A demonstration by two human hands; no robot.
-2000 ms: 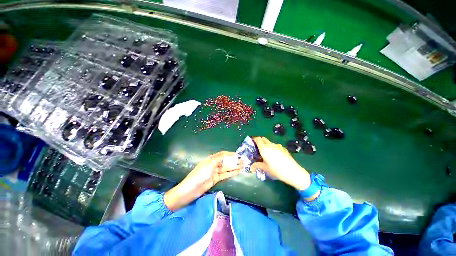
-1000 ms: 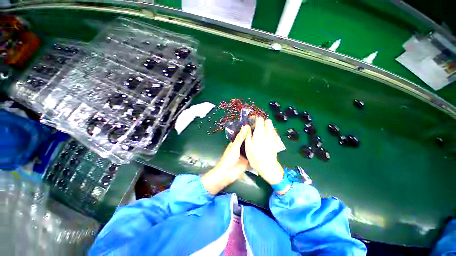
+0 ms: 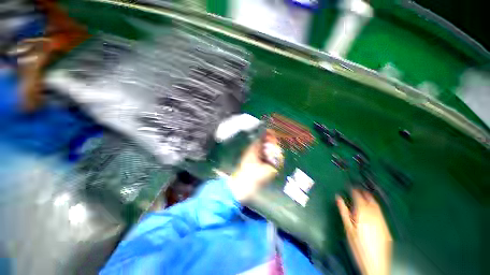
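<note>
The view is blurred. My left hand (image 3: pixel 253 167) is closed on a small crumpled silvery bag (image 3: pixel 273 152), just below the loose heap of tiny reddish parts (image 3: pixel 290 131). My right hand (image 3: pixel 369 228) is low at the right, over the bench, with fingers apart; nothing can be made out in it. A white packet or label (image 3: pixel 298 187) lies on the bench between my hands. Small black parts (image 3: pixel 359 159) lie in a loose cluster above my right hand. A white sheet (image 3: pixel 237 127) lies left of the reddish heap.
Stacked clear trays (image 3: pixel 161 91) lie on the left of the green bench (image 3: pixel 317 91). A metal rail (image 3: pixel 344 67) runs behind. Another person's hand (image 3: pixel 32 70) and blue sleeve show at the far left. A lower tray (image 3: pixel 121 166) sits near the bench's front edge.
My hands have parted from over the reddish heap; my right hand has moved down and right. The white packet now lies uncovered on the bench. The camera view has swung left, bringing another person into view.
</note>
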